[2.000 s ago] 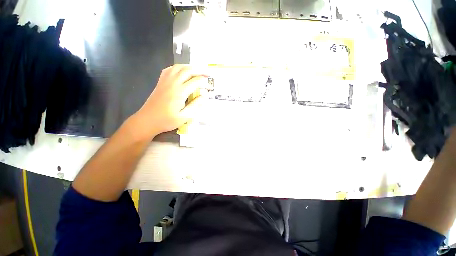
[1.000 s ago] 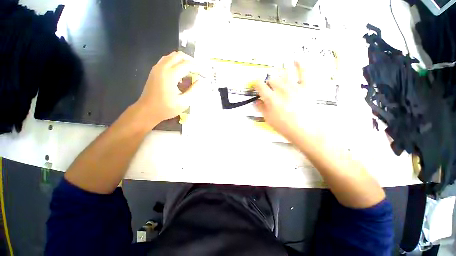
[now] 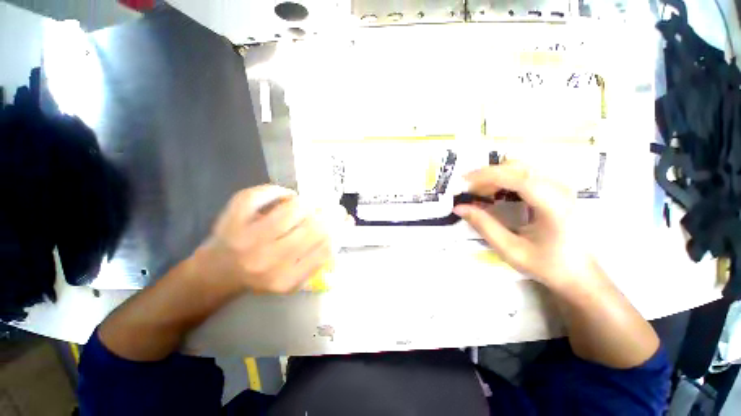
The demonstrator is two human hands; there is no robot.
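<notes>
The white sewing template (image 3: 390, 284) with yellow edging lies in front of me, washed out by glare. A narrow black shaped strip (image 3: 406, 221) lies across it just below the left marked slot (image 3: 394, 197). My right hand (image 3: 528, 219) pinches the strip's right end between thumb and finger. My left hand (image 3: 276, 237) is at the template's left edge, fingers curled, with its fingertips near the strip's left end; glare hides whether they touch the strip or the template edge.
A thick black fabric stack (image 3: 57, 195) lies at the left on the dark slide plate (image 3: 183, 130). Loose black strips (image 3: 699, 154) are piled at the far right. Metal clamp plates (image 3: 414, 10) are at the top, beyond the template.
My right hand came from the right pile to the template with a black strip. The strip now stretches lower and flatter below the slot. My left hand has moved nearer me. The view has shifted.
</notes>
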